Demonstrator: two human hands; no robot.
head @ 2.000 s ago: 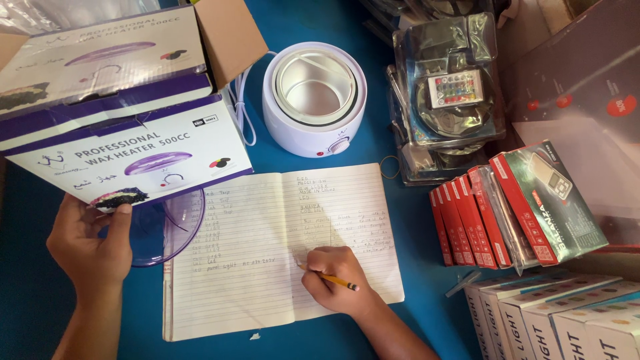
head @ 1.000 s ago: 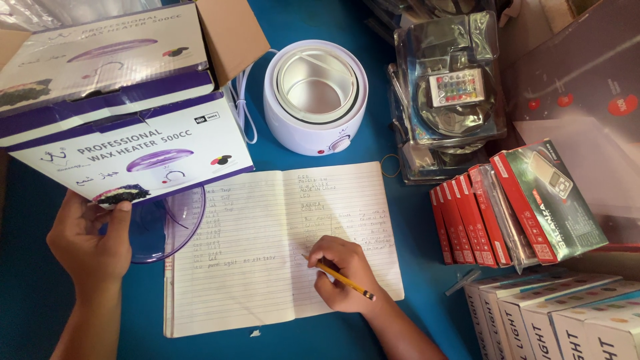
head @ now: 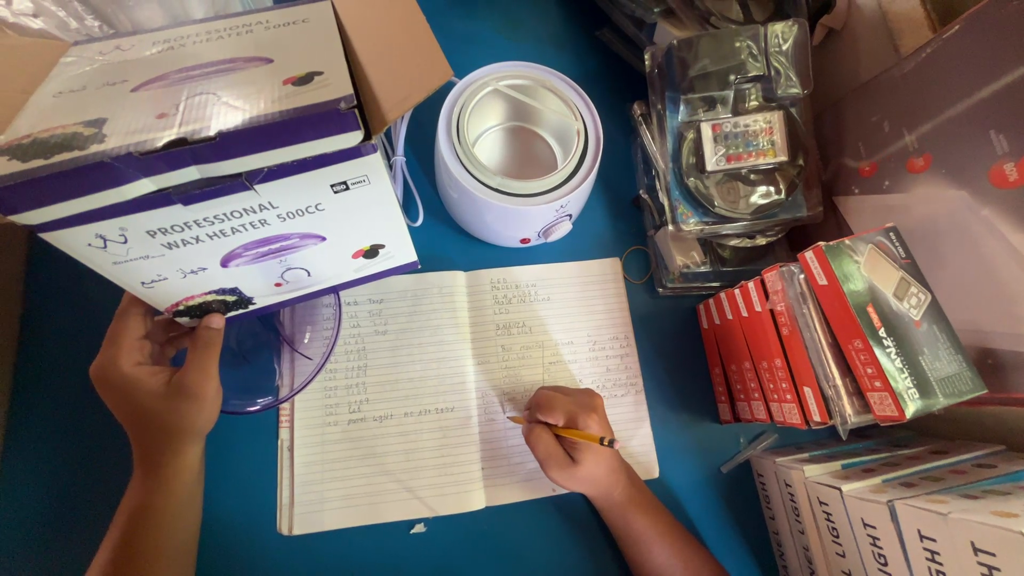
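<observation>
My left hand (head: 164, 376) grips the lower edge of an open wax heater carton (head: 240, 232), which is tilted at the upper left. Under the carton and beside that hand, a clear purple plastic lid (head: 308, 360) overlaps the left page of an open lined notebook (head: 384, 472). In my right hand (head: 572, 440) is a yellow pencil (head: 580, 436), its tip at the handwriting on the right page. A white wax heater (head: 512, 212) with a metal pot (head: 524, 148) inside and a dial on its front stands above the notebook, its white cord coiled by the carton.
Blister packs (head: 736, 184) with a small remote control lie at the upper right. Below them, several red scale boxes (head: 760, 352) lean in a row. White panel light boxes (head: 872, 512) fill the lower right corner. A paper scrap (head: 418, 528) lies below the notebook.
My right hand moved slightly up the right page with the pencil and the pencil's tilt changed. My left hand and the carton stay in nearly the same place.
</observation>
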